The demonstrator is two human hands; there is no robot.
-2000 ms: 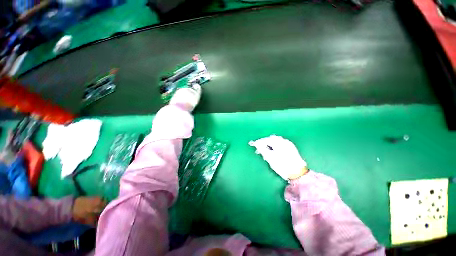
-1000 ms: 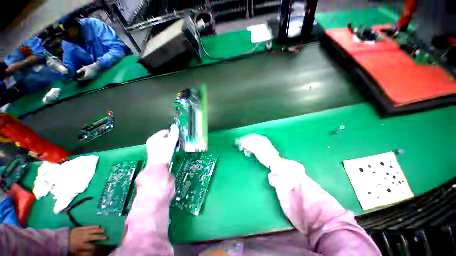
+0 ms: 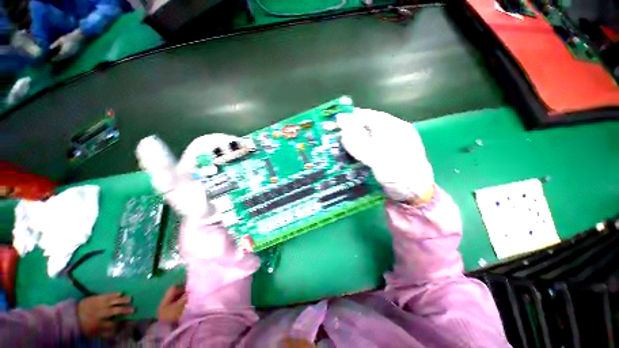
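A green circuit board (image 3: 292, 177) is held up above the bench, component side showing, with dark chip rows and a light green edge strip toward me. My left hand (image 3: 190, 173), in a white glove, grips its left end, with one finger raised off it. My right hand (image 3: 387, 146), also gloved in white, grips its right end. The fingers under the board are hidden. Another green board (image 3: 136, 234) lies on the bench at the left. More boards beside it are partly hidden behind my left arm and the held board.
A dark conveyor (image 3: 285, 75) carries a small board (image 3: 95, 139) at left. A white cloth (image 3: 58, 221), black-handled tool (image 3: 81, 268) and another person's bare hands (image 3: 105, 312) are at left. At right are a dotted sheet (image 3: 517, 217), red-orange pad (image 3: 550, 61) and black rack (image 3: 543, 299).
My left hand has lifted the board off the conveyor and brought it in front of me, now turned lengthwise. My right hand has moved up and taken its right end. Another bare hand appears at lower left.
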